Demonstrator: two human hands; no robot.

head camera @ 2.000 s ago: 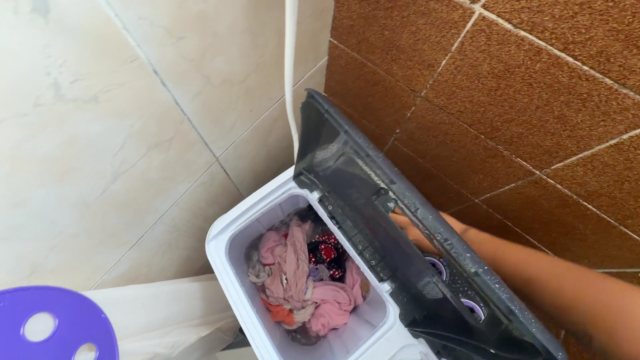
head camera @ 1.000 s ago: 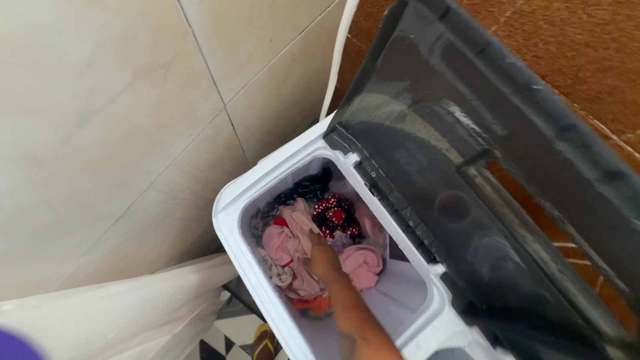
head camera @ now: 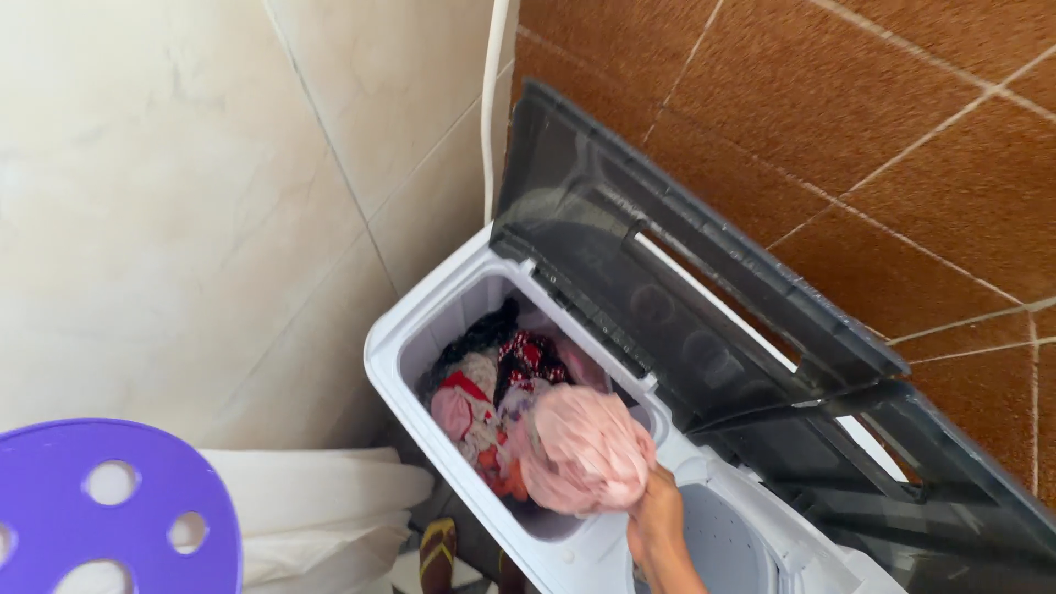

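My right hand (head camera: 657, 511) grips a bunched pale pink cloth (head camera: 587, 450) at its lower right side. The cloth is over the near right part of the wash tub (head camera: 381, 351) of a white twin-tub washing machine. Inside the tub lie a black and red garment with white spots (head camera: 532, 360), a dark cloth (head camera: 483, 330), a pink and red cloth (head camera: 454, 408) and an orange cloth (head camera: 503, 474). The spin tub (head camera: 722, 528), with a perforated basket, is partly hidden behind my wrist. My left hand is out of view.
Raised dark translucent lids (head camera: 660, 272) lean toward the brown tiled wall (head camera: 924, 148). A white hose (head camera: 491, 115) runs down the corner. A purple perforated stool top (head camera: 165, 478) is at lower left beside a white curtain (head camera: 322, 503). A flip-flopped foot (head camera: 438, 549) is below.
My right hand was at the lids two seconds ago, then reached among the clothes in the tub. It now has the pale pink cloth lifted toward the spin tub side.
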